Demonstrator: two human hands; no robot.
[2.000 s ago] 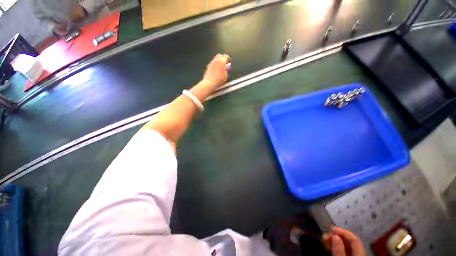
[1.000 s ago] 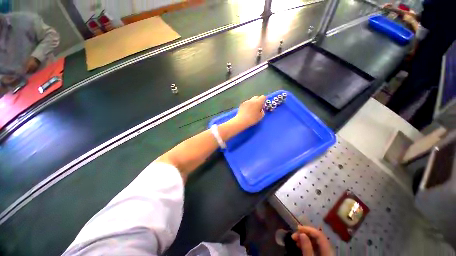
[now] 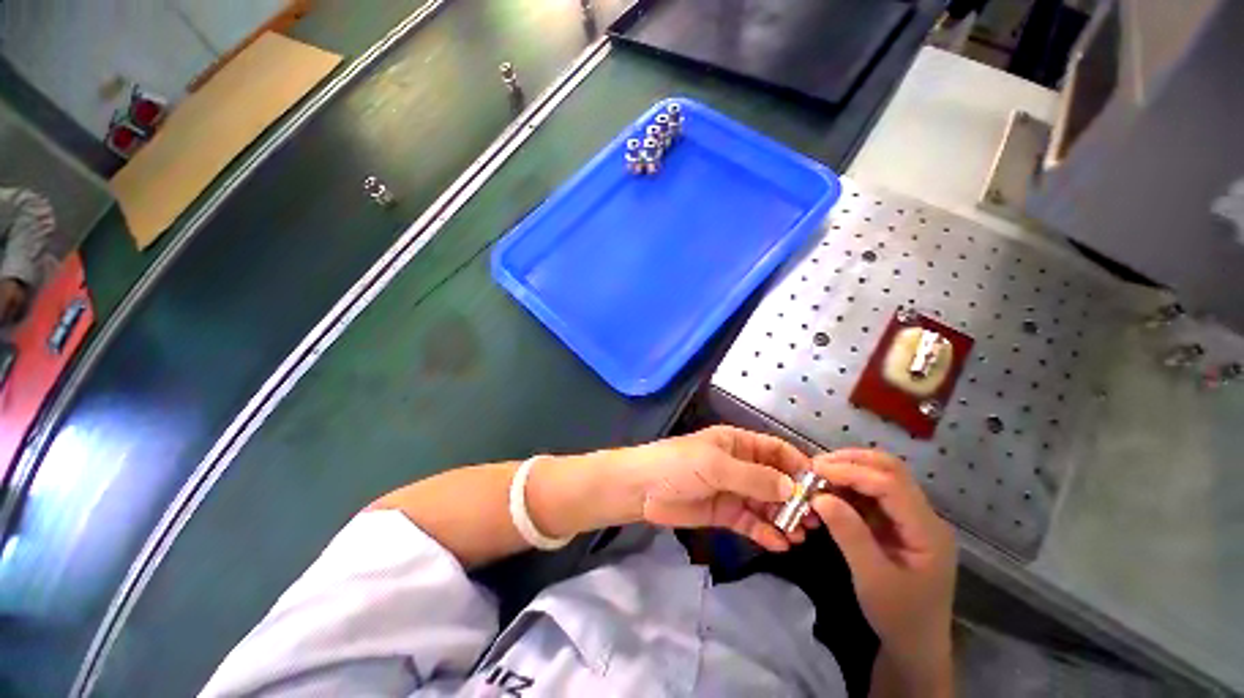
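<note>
A short silver metal part [image 3: 797, 502] is held between my two hands in front of my chest. My left hand [image 3: 723, 483] grips it from the left with thumb and fingers. My right hand [image 3: 884, 518] touches its upper right side with the fingertips. Another metal part [image 3: 928, 355] lies on the pale round centre of the dark red fixture [image 3: 884, 396]. Several metal parts [image 3: 652, 139] stand clustered at the far end of the blue tray [image 3: 662, 273].
The perforated metal plate [image 3: 805, 293] lies under the fixture, with a large grey machine housing [image 3: 1160, 150] above right. A black tray [image 3: 778, 41] is beyond the blue tray. Parts stand on the conveyor belt [image 3: 293, 205]. A person's arm [image 3: 21, 246] shows at far left.
My left hand has moved from the conveyor to the blue tray, then back to my right hand, now with a metal part between them. The view has shifted toward the machine plate.
</note>
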